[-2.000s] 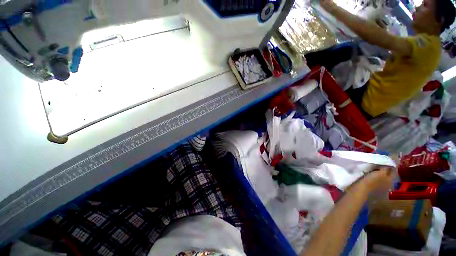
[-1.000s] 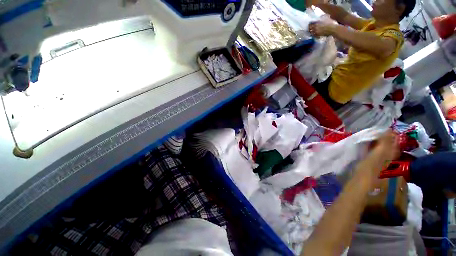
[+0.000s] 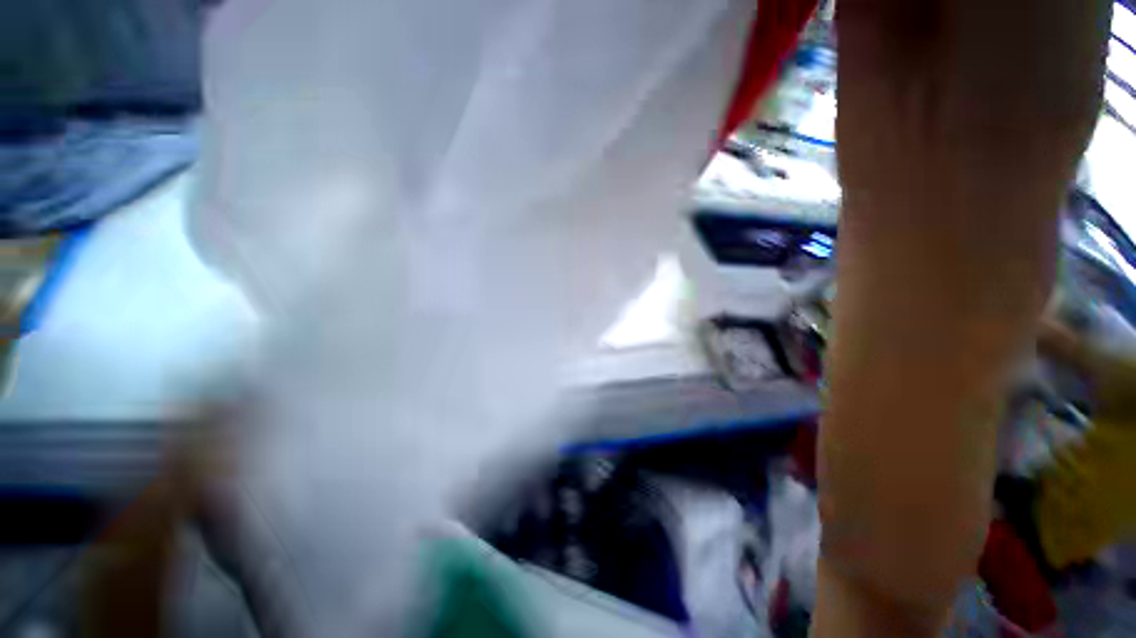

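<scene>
A large white cloth [image 3: 424, 249] hangs in front of my view, strongly blurred, and covers much of the sewing machine and table. A red part [image 3: 766, 62] shows at its upper right edge and a green patch [image 3: 467, 596] at its lower end. My left hand [image 3: 206, 455] is a blur at lower left, against the cloth's left edge; its fingers and grip cannot be made out. My right forearm runs upright through the right side of the picture; the right hand is not visible.
The machine's dark display [image 3: 760, 239] and the small parts tray [image 3: 747, 349] show between cloth and forearm. The blue-trimmed table edge [image 3: 698, 430] runs below. White pieces [image 3: 716, 548] lie beneath it. Blue cloth [image 3: 87, 175] is at far left; another person's yellow sleeve [image 3: 1090, 486] is at far right.
The view has swung left. The white cloth, stretched over the basket at the right before, is now up in front of me. My right arm is raised, and my left hand has come into view.
</scene>
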